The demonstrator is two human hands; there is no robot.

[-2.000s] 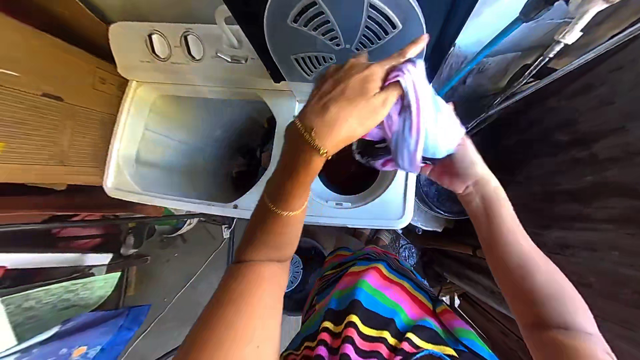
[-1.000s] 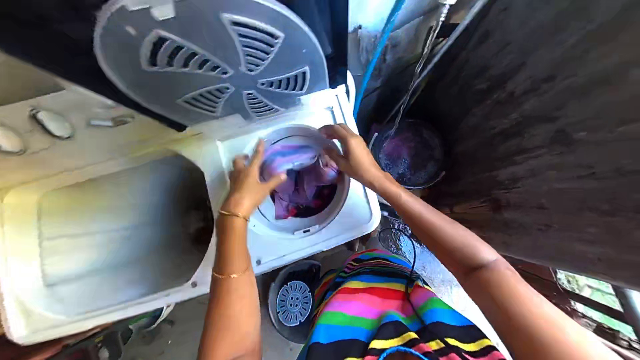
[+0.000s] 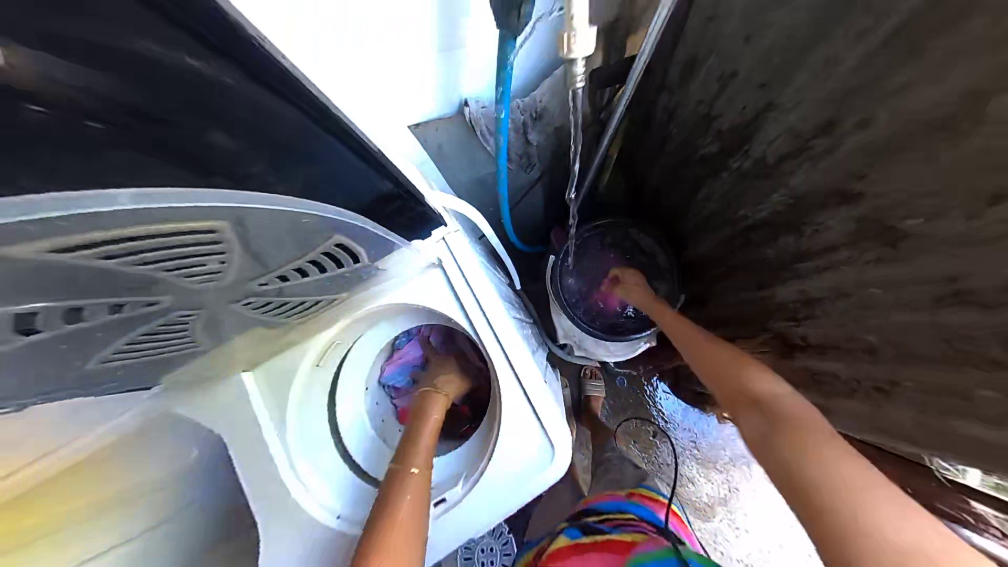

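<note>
My left hand (image 3: 442, 376) reaches down into the round spin tub (image 3: 378, 413) of a white twin-tub washing machine (image 3: 524, 441). It rests on wet purple, blue and red clothes (image 3: 403, 366); its fingertips are hard to make out, so its grip cannot be told. On the right, my right hand (image 3: 626, 285) is at the water in a dark round bucket (image 3: 561, 295), with its fingers closed on a pink cloth (image 3: 605, 298) partly under the surface. Water (image 3: 574, 150) runs from a tap fitting (image 3: 579, 43) into the bucket.
A grey vented lid (image 3: 213, 291) stands raised left of the spin tub, near the wash tub (image 3: 118, 488). A blue hose (image 3: 503, 142) and a metal pipe (image 3: 630, 87) hang behind the bucket. A dark wall (image 3: 850, 197) rises at right. The floor (image 3: 709, 465) is wet, with a black cord (image 3: 674, 465) above.
My right hand has left the spin tub's rim and moved right to the bucket. My left hand has gone deeper into the tub, onto the clothes. The view has shifted right.
</note>
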